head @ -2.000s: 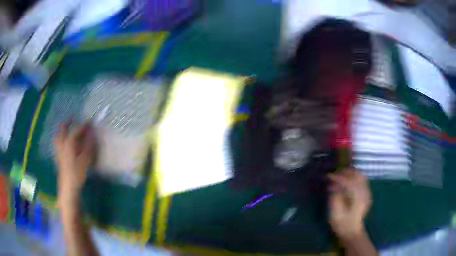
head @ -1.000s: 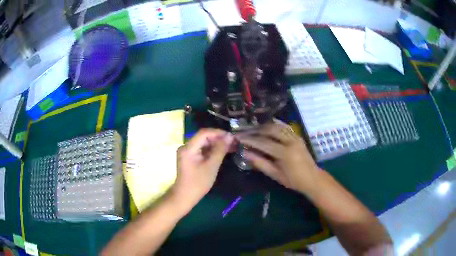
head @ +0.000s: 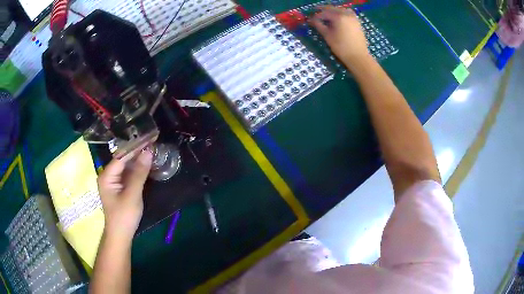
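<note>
The black toggle-clamp fixture (head: 100,74) stands at the upper left, with its red lever grip (head: 59,14) at the top edge. My left hand (head: 123,184) is at its round metal base (head: 165,162), with thumb and fingers close together under the clamp; whether they hold a small part cannot be seen. My right hand (head: 343,35) is at the far right, over the clear blister tray (head: 376,37), fingers bent down; its fingertips are too small to read. The white tray (head: 264,63) lies between, with rows of round parts along its right and near sides.
A yellow sheet (head: 77,201) lies left of the fixture, the left tray stack (head: 40,247) at the lower left. A purple pen (head: 172,227) and a silvery pen (head: 211,213) lie in front. A rear tray (head: 195,20) is behind. Another person's sleeve (head: 510,26) shows top right.
The view has turned to the right. My right hand has left the fixture and moved out to the blister tray. My left hand remains at the fixture base.
</note>
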